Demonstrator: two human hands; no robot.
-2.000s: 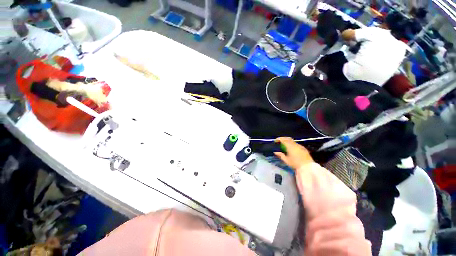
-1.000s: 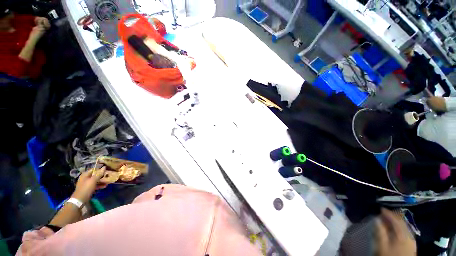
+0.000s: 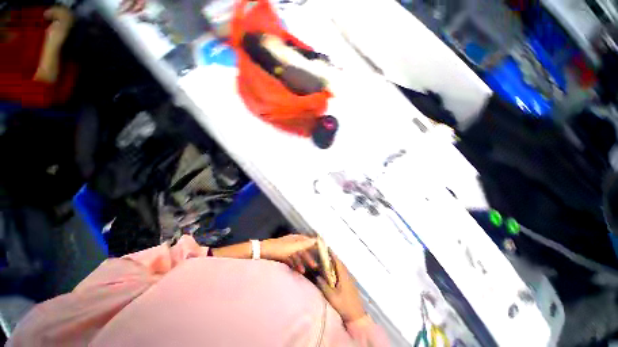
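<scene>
A thin tan-brown object, seen nearly edge-on and blurred, is between my hands just off the table's near edge. My left hand, with a white band on the wrist, holds it from the left. My right hand is closed around its right side. The fingers overlap and partly hide the object. The white sewing machine head lies beyond my hands to the right. Two green-topped spools and a pale-topped one stand behind it.
A red-orange bag with dark and cream bundles lies on the white table. A dark cone with a magenta centre is beside it. Yellow-handled snips lie near the machine's front. Dark cloth covers the right. Another person's arm shows upper left.
My left hand has brought the tan-brown object from the far left to my front. My right hand has come from the cloth at the right to meet it. The view has turned left.
</scene>
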